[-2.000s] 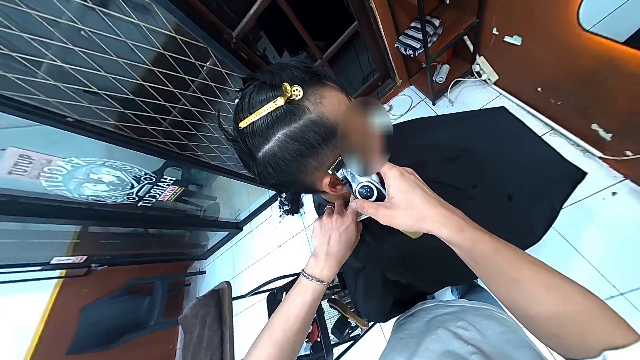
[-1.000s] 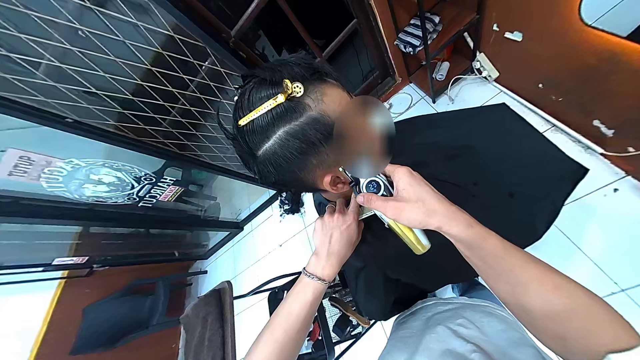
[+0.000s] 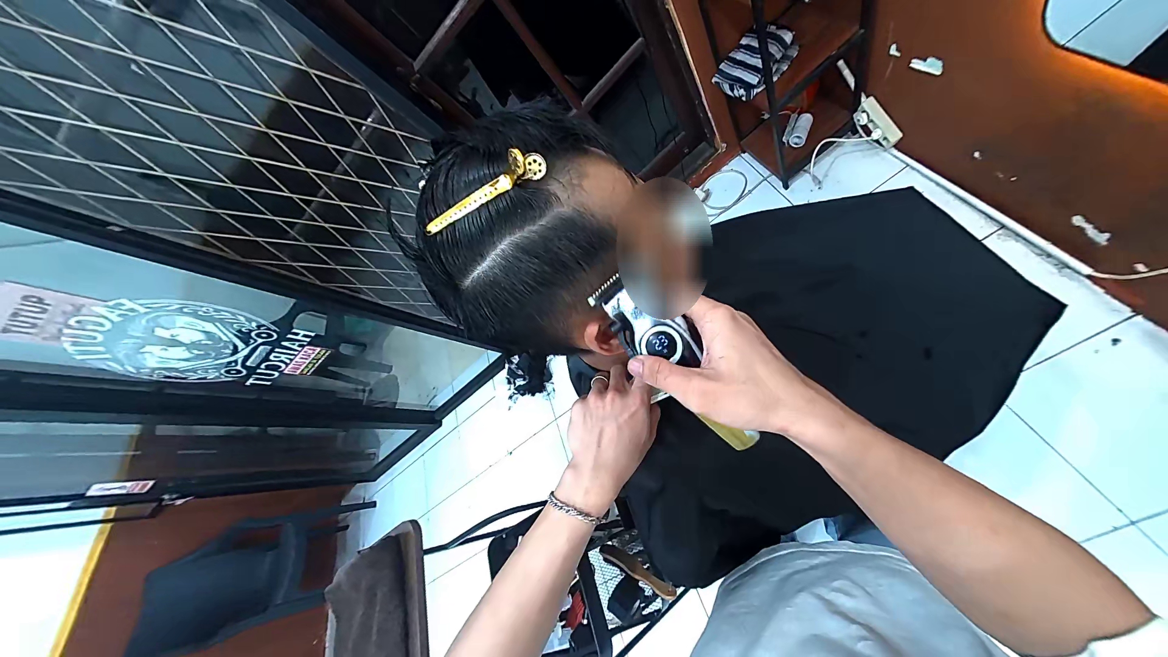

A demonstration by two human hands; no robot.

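Note:
My right hand point(image 3: 744, 370) grips an electric hair clipper point(image 3: 659, 342) with a small round display and a gold-coloured lower body. Its toothed blade lies against the hair in front of a seated person's ear point(image 3: 602, 338). Close below the ear, my left hand point(image 3: 613, 429) has bent fingers beside the clipper; whether they pinch anything is hidden. A yellow hair clip point(image 3: 474, 205) holds the parted dark hair point(image 3: 538, 255) on top. A black barber's cape point(image 3: 876, 301) covers the person's body.
Glass doors point(image 3: 274, 347) with printed writing stand at the left, near a dark chair point(image 3: 219, 575). A trolley with tools point(image 3: 630, 584) is below. At the upper right are a shelf point(image 3: 812, 55) with a striped cloth point(image 3: 756, 62) and a power strip point(image 3: 878, 123).
The clipper has tilted in my right hand, and its blade has moved up from the ear area to the hair at the temple. My left hand stays near the ear.

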